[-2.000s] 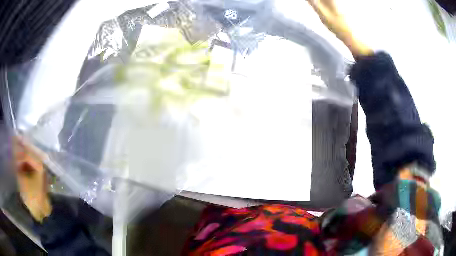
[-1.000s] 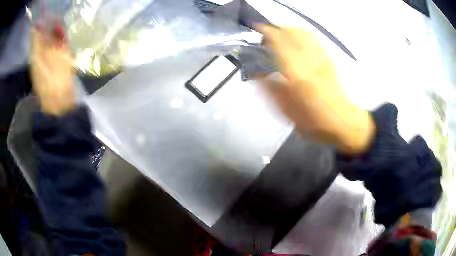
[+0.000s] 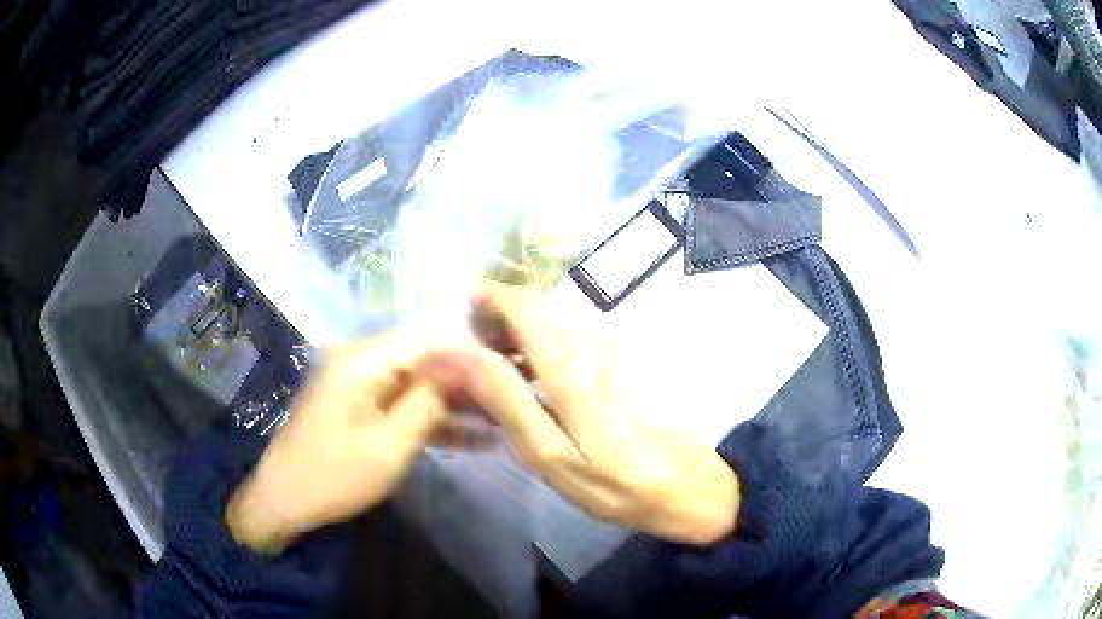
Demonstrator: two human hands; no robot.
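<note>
My left hand (image 3: pixel 344 423) and my right hand (image 3: pixel 604 453) meet in front of me, fingers bent and blurred. They are at the near side of a crinkled clear polybag (image 3: pixel 520 157) with yellow-green print. Whether the fingers grip its film cannot be told. A dark denim garment (image 3: pixel 858 351) lies to the right, collar (image 3: pixel 752 230) at the far side. A whitish backing sheet (image 3: pixel 737 351) lies on it. A black-bordered hang tag (image 3: pixel 626 256) lies beside the collar. My hands and the film hide the garment's left part.
Beyond the film, a dark bagged garment with a white sticker (image 3: pixel 363 179) lies on the white table (image 3: pixel 278 121). A grey bin (image 3: pixel 103 327) at left holds a bagged garment (image 3: pixel 212 320). Dark folded garments (image 3: pixel 181 61) are upper left. A curved strip (image 3: pixel 852 181) lies far right; glossy film is at the right edge.
My hands were wide apart; both have come together in front of me. The right hand has left the collar area, and the collar and tag now show fully. The view has shifted.
</note>
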